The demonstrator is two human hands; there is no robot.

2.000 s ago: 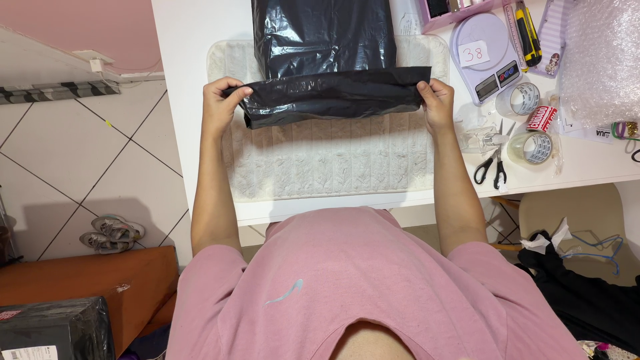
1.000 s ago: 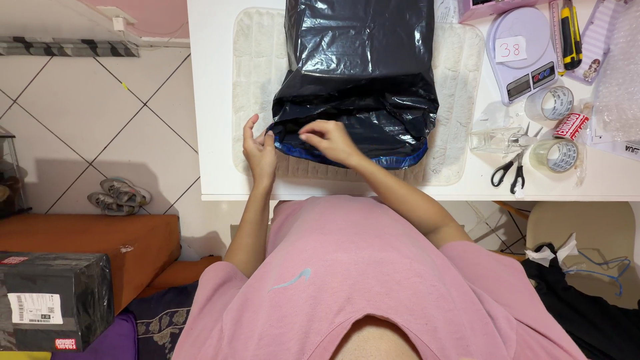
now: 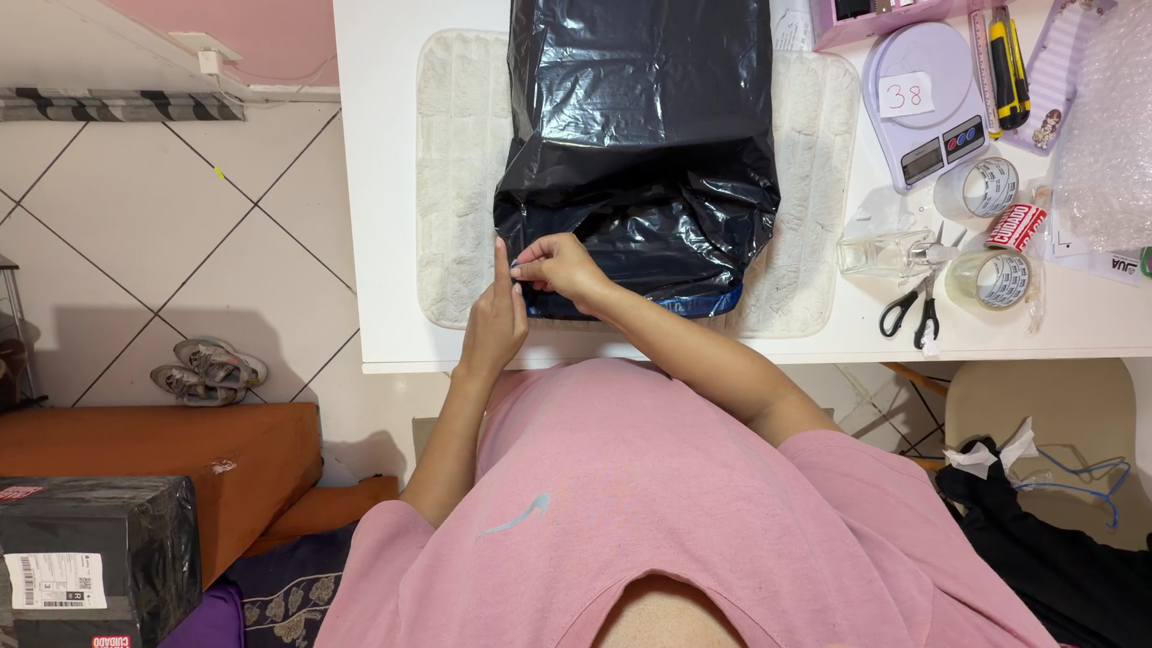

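A package in a glossy black plastic bag (image 3: 643,99) lies on a pale plush mat (image 3: 459,180) on the white table. The bag's near end is loose and wrinkled, with a blue strip along its edge. At that end's left corner, my left hand (image 3: 497,315) has its index finger raised against the plastic. The fingertips of my right hand (image 3: 562,270) pinch the blue edge at the same corner, close to my left fingers. Whether my left hand grips the plastic cannot be told.
On the right stand a kitchen scale (image 3: 927,99), tape rolls (image 3: 999,279), black-handled scissors (image 3: 913,315), a clear glass object (image 3: 886,254), a yellow utility knife (image 3: 1008,67) and bubble wrap (image 3: 1107,135). A wrapped box (image 3: 99,531) sits lower left.
Two seconds ago both hands held the two ends of the bag's folded edge. That end now lies spread toward me, and my right hand has moved over beside my left.
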